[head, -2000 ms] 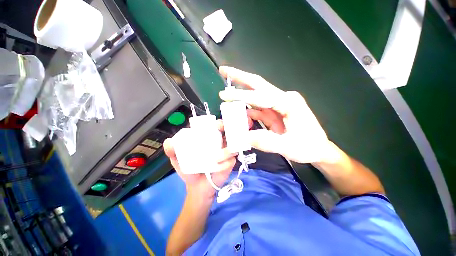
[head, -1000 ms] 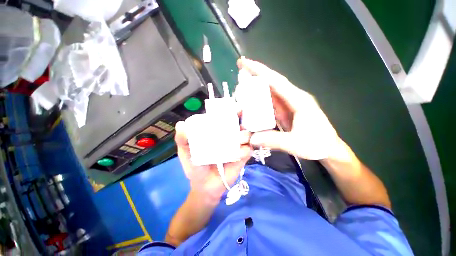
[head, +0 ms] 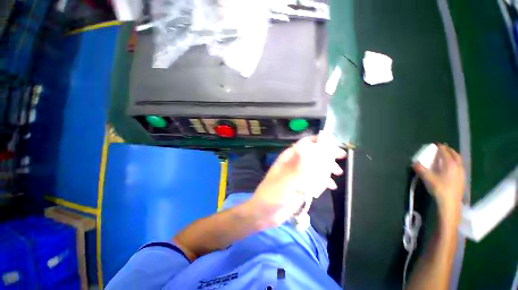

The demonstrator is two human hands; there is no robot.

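My left hand (head: 284, 175) is in front of the machine's right corner, closed around a white power adapter (head: 318, 161); the adapter is overexposed and its edges blur into the fingers. A coiled white cable (head: 302, 215) hangs below it. My right hand (head: 446, 175) is over the dark green conveyor at the right, its fingers on a second white adapter (head: 426, 155). Its tied white DC cable (head: 411, 229) lies on the conveyor. Whether this adapter touches the belt I cannot tell.
The grey machine base (head: 272, 73) has two green buttons, one here (head: 298, 124), and a red button (head: 225, 129). Crinkled clear film (head: 244, 42) lies on top. A white pad (head: 377, 68) and a white channel strip (head: 493, 210) are on the conveyor. Blue containers (head: 40, 255) stand lower left.
The view has turned, bringing the machine upright and central. My hands have parted; my right hand has moved right over the conveyor with one adapter. My left hand keeps the other.
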